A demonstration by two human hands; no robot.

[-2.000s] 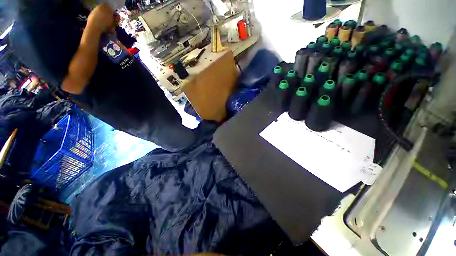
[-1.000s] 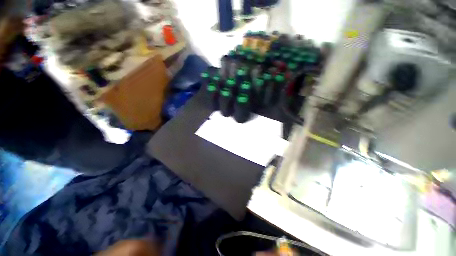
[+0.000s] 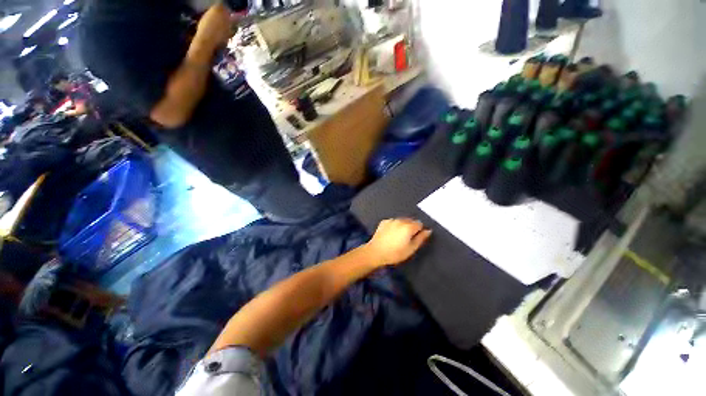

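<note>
The navy garment [image 3: 310, 309] lies crumpled over the lap area and up to the dark grey board [image 3: 457, 290]. My left hand [image 3: 399, 240] rests at the board's left edge, fingers curled, above the cloth. Whether its fingers hold anything does not show. The forearm crosses the garment. A white piping loop [image 3: 464, 375] shows at the bottom edge. My right hand is not in view.
A white paper sheet [image 3: 503, 232] lies on the board. Thread cones [image 3: 507, 174] cluster behind it. The sewing machine [image 3: 619, 302] is at right. A person in dark clothes [image 3: 224, 116] stands at upper left. A blue crate [image 3: 112, 216] is on the left.
My left arm has come into view and reached up to the board's edge. The view has swung right and then back left. The hand at the bottom beside the white loop has gone out of view.
</note>
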